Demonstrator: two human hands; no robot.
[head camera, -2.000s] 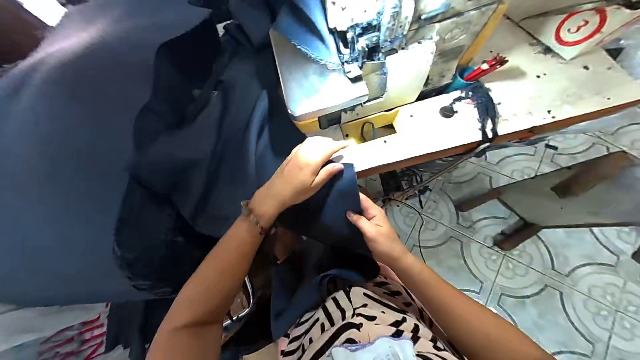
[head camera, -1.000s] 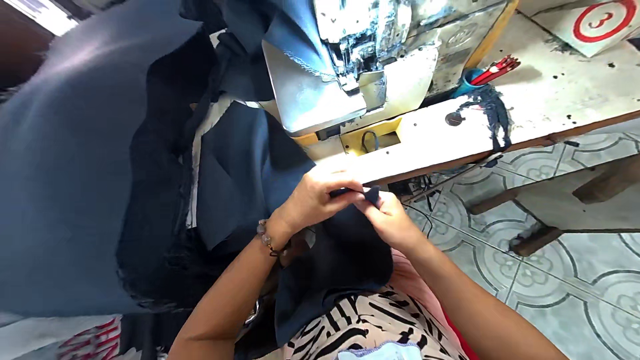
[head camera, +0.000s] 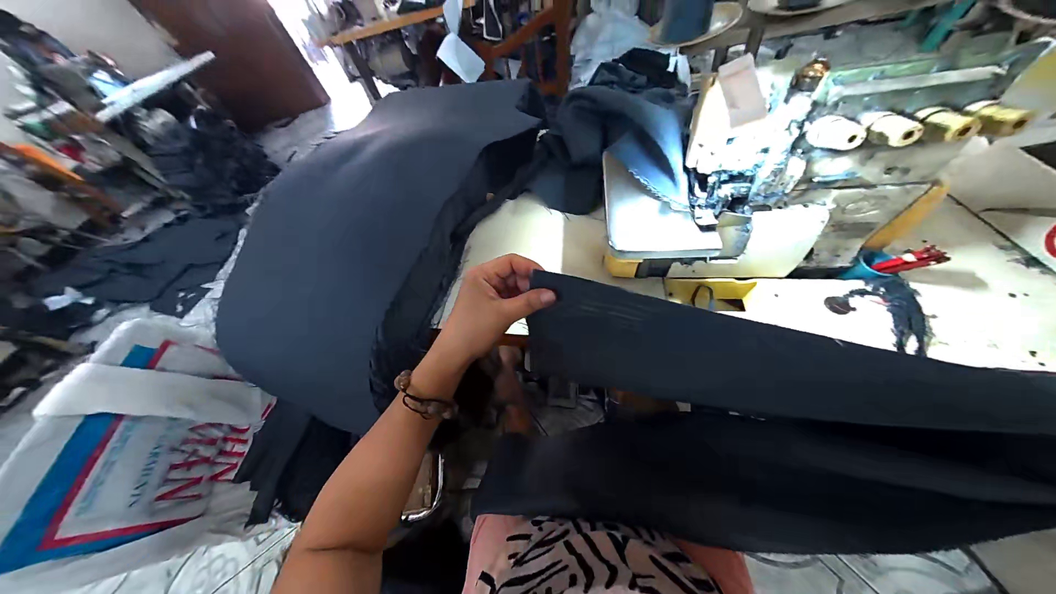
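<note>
My left hand (head camera: 492, 307) pinches the upper corner of a long dark navy fabric piece (head camera: 709, 355) between thumb and fingers. The piece stretches rightward past the frame's edge, with a second layer hanging below it across my lap. My right hand is out of view. Behind the fabric stands an overlock sewing machine (head camera: 742, 181) with a metal plate (head camera: 652, 214); a bluish fabric piece (head camera: 656, 161) lies on that plate by the presser foot. A large stack of dark fabric (head camera: 330, 247) is draped left of my hand.
The white machine table (head camera: 792, 318) holds a yellow tray (head camera: 714, 290), a blue cup (head camera: 870, 266) with red-handled tools and dark thread scraps (head camera: 903, 318). Thread cones (head camera: 833, 132) line the machine's right. A white printed sack (head camera: 140, 445) lies lower left, near dark cloth scraps (head camera: 148, 256) on the floor.
My hands were together on the dark fabric before; now the left holds its corner up and the right has gone out of view. The fabric is spread out to the right. The view has swung left.
</note>
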